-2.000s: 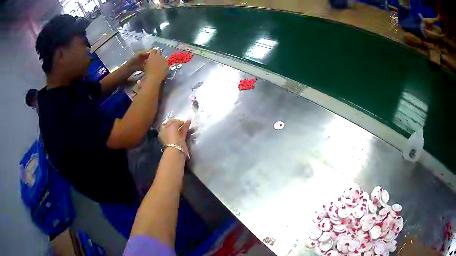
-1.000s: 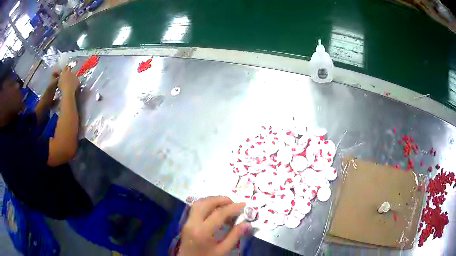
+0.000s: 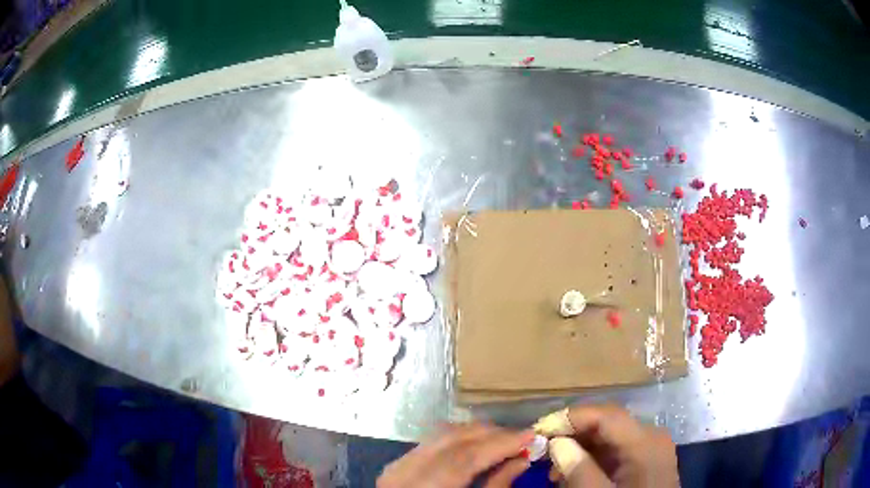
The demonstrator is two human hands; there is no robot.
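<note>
My left hand [image 3: 463, 459] and my right hand [image 3: 615, 448] meet at the near table edge, below the cardboard pad [image 3: 534, 286]. The left fingers pinch a white disc [image 3: 538, 448] with a red spot at its left side. Pale yellow finger cots cover the right fingertips, which close on the disc's right side. Whether they also hold a stick is too small to tell. A whitish glue cap [image 3: 572, 303] stands on the pad, a thin sliver and a red piece beside it. Red pieces [image 3: 730, 286] lie right of the pad.
A large heap of white discs with red marks [image 3: 329, 276] lies left of the pad. A white squeeze bottle [image 3: 363, 48] stands at the far edge by the green conveyor [image 3: 572, 24]. Loose red pieces [image 3: 601, 157] lie behind the pad. Blue bins show below the table edge.
The view has swung right and down to the cardboard pad. My left hand moved from beside the disc heap to the pad's near edge. My right hand has come into view, touching the disc.
</note>
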